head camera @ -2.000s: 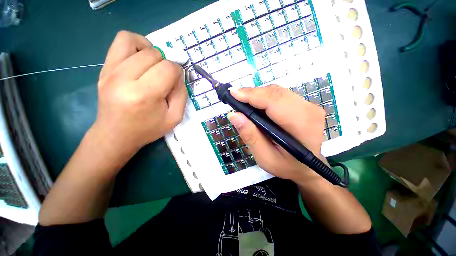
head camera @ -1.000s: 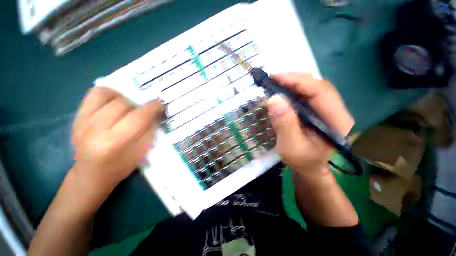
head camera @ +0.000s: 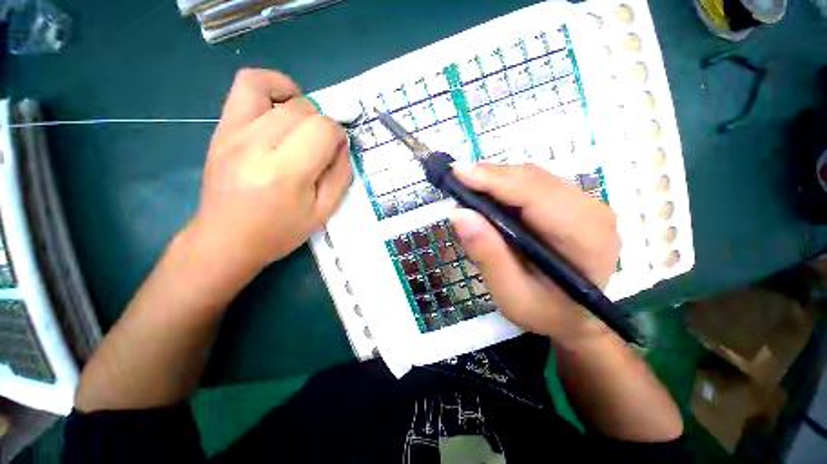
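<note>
My right hand [head camera: 535,245] holds a black soldering iron [head camera: 517,237] like a pen. Its metal tip points up and left over the upper left part of the upper PCB panel [head camera: 464,113]. My left hand [head camera: 272,172] is closed on thin solder wire [head camera: 118,121], which runs off to the left. A short wire end shows between my left fingers and the iron tip; whether it touches the tip I cannot tell. The white tray [head camera: 635,154] lies tilted under two panels. The lower panel [head camera: 431,263] is darker and partly covered by my right hand.
Stacked trays lie at the left edge [head camera: 36,335] and at the top [head camera: 249,16]. Green-handled cutters [head camera: 748,91], a yellow and black spool-like object [head camera: 736,14] and a black box [head camera: 810,172] are at the right. Cardboard [head camera: 748,331] is on the floor at the lower right.
The camera view shifted and steadied. A second ago, my hands were apart and the iron tip was farther from my left hand; now the tip is close to it, with the wire visible again.
</note>
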